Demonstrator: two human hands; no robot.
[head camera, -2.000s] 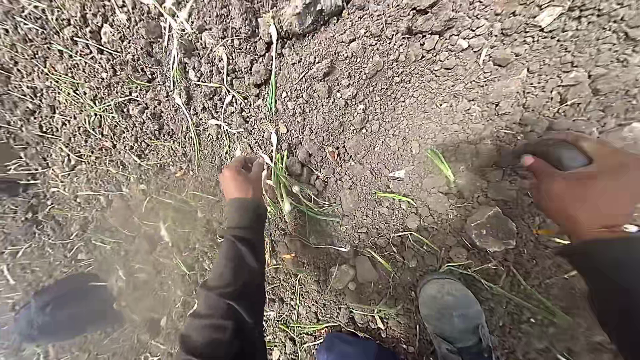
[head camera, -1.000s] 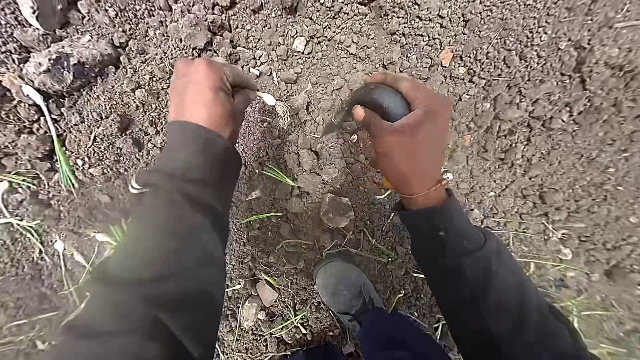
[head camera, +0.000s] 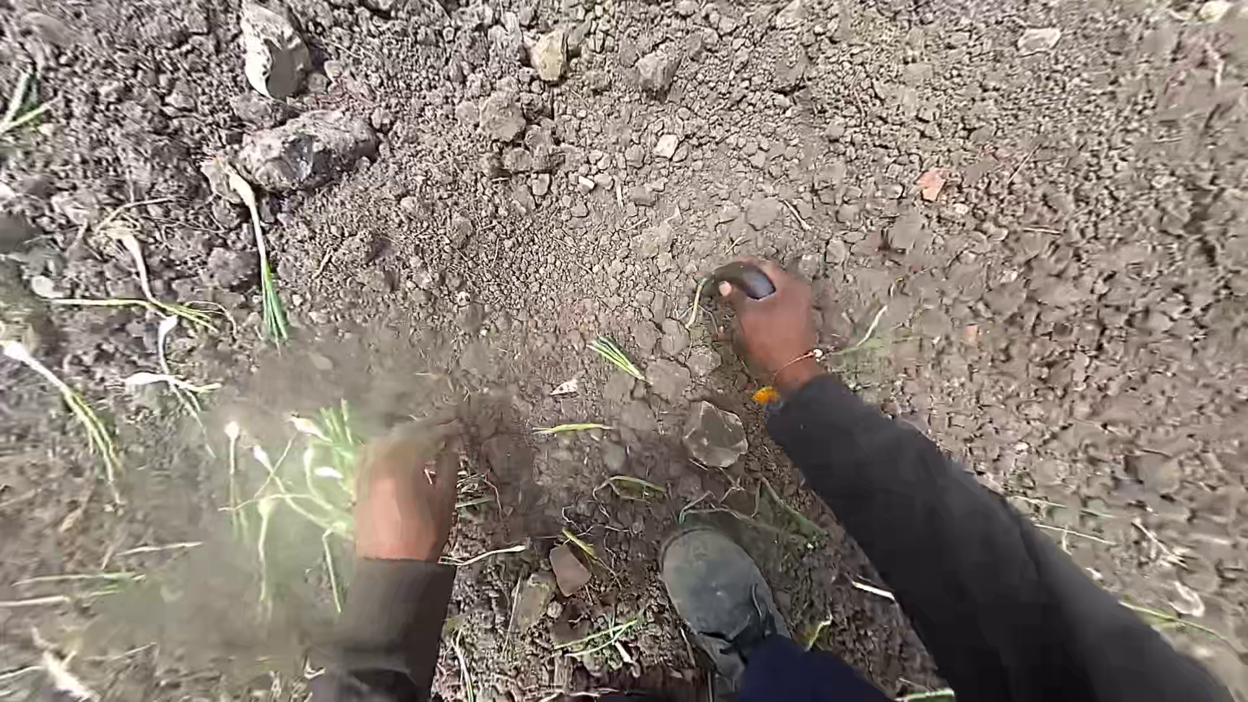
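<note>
My left hand (head camera: 408, 492), in a dark sleeve, hangs low over the soil beside a loose bunch of young onion plants (head camera: 312, 468) with white bulbs. It is blurred, and whether its fingers hold anything cannot be made out. Farther right and higher, my right hand (head camera: 780, 317) grips a dark, rounded tool (head camera: 749, 281), whose exact kind is unclear. A thin green shoot (head camera: 696, 302) shows at the tool's left end. Cut green leaf pieces (head camera: 616, 358) lie on the soil between the hands.
Large stones (head camera: 307, 151) lie at the upper left, near a single onion plant (head camera: 263, 244) and more scattered ones. A flat stone (head camera: 716, 435) sits just above my shoe (head camera: 721, 590). Dry, cloddy soil (head camera: 546, 253) surrounds everything.
A second ago my left hand held a white-bulbed onion plant near the tool; it has since moved down and left to the bunch. The right hand still holds the dark tool.
</note>
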